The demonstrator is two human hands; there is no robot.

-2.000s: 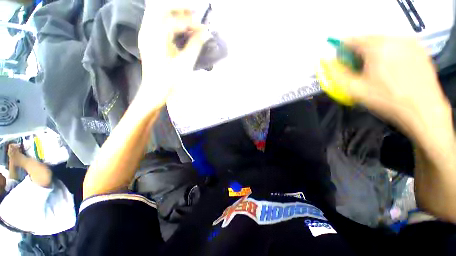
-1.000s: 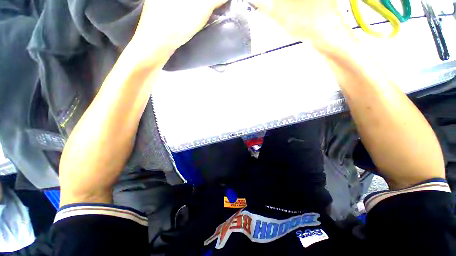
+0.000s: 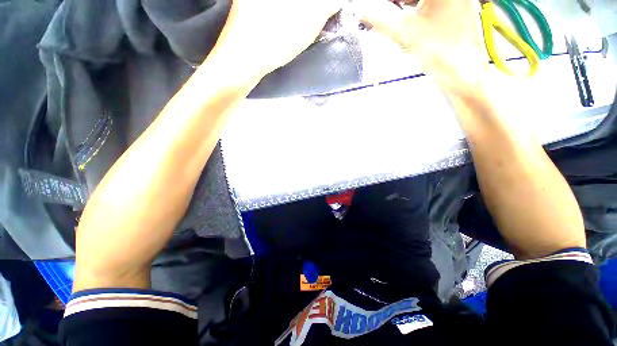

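A dark grey garment (image 3: 101,81) lies heaped at the left, with pale topstitching. A flat grey panel of cloth (image 3: 311,71) lies on the white table between my forearms. My left hand (image 3: 291,23) is at the top centre over the panel's left part, washed out by glare and cut by the frame edge. My right hand (image 3: 426,30) is just right of the panel, also glared and cut off, with fingers pointing left. Shiny metal, possibly the presser foot (image 3: 344,20), shows between the fingertips. What the fingers grip cannot be made out.
Scissors with yellow and green handles (image 3: 504,51) lie right of my right hand. Black thread snips (image 3: 580,71) lie further right. A ruler tape (image 3: 358,181) runs along the table's front edge. Dark cloth hangs below on both sides. A blue plastic crate (image 3: 55,277) is at lower left.
The scissors were in my right hand and now lie on the table. Both hands have come together at the top centre. The grey panel now lies flat there.
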